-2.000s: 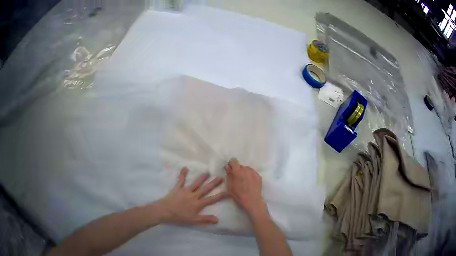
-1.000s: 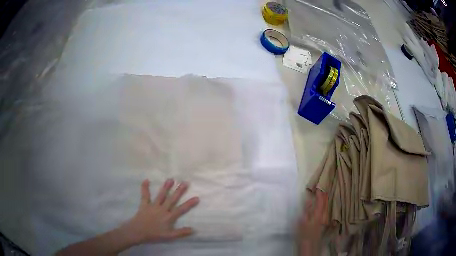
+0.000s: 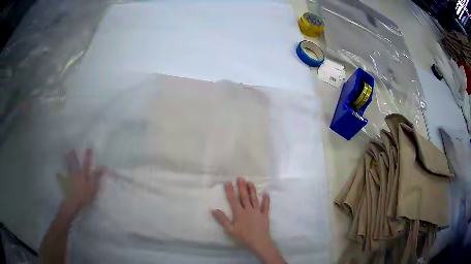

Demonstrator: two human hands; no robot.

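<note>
A beige handbag point(image 3: 206, 124) lies flat in front of me, seen pale through thin white tissue paper point(image 3: 170, 206). The tissue lies over it and spreads to the left and toward me, with creases across its lower part. My left hand point(image 3: 82, 180) is slightly blurred, fingers spread, on the left part of the tissue. My right hand point(image 3: 248, 214) lies palm down with fingers spread on the tissue below the bag's lower right part. Whether either hand pinches the tissue does not show; both look flat. The bag's straps are not visible.
White interleaving sheets point(image 3: 206, 36) lie beneath. To the right are a yellow tape roll point(image 3: 311, 25), blue tape roll point(image 3: 300, 53), white card point(image 3: 331, 72), blue tape dispenser point(image 3: 347, 116), clear flat bag point(image 3: 369, 41) and stacked beige handbags point(image 3: 421, 191). Crinkled clear plastic point(image 3: 46, 56) is at left.
My left hand has moved left across the tissue. My right hand went out toward the stacked handbags and is back on the tissue. The tissue bunched near my right hand earlier now lies flatter.
</note>
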